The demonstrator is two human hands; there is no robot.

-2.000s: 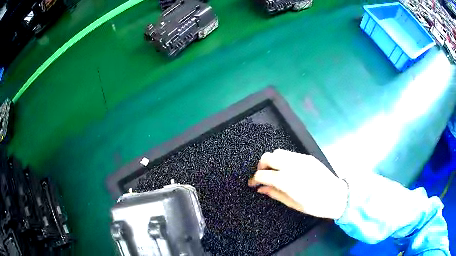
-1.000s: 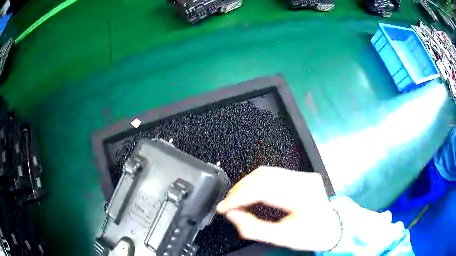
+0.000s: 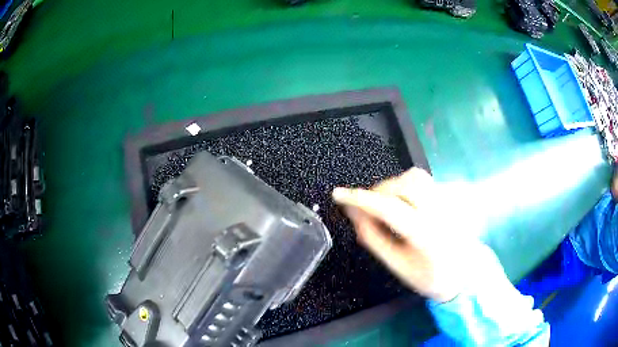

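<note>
A black device housing (image 3: 203, 237) is held tilted over the lower left of the parts tray, its ribbed back with two strap slots and a brass dot facing up, pale posts at its far edge. The parts tray (image 3: 271, 114) has a thick dark rim with a small white tag and holds a dense mass of tiny black parts (image 3: 305, 152). My right hand (image 3: 403, 234), bare and slightly blurred, is over the tray just right of the housing, thumb and fingers close together. I cannot tell if a tiny part is between them. My left hand is not in view.
Stacked dark housings (image 3: 27, 176) line the left edge. A blue plastic bin (image 3: 552, 91) stands at the right, beside a pile of loose small parts (image 3: 596, 95). More black units (image 3: 532, 17) lie at the top right. A person's blue sleeve (image 3: 596, 234) shows at the right edge.
The housing has come up and further into view over the tray, turned askew. My right hand went from the loose parts to the housing's edge and is now off it, to the right. The view has shifted.
</note>
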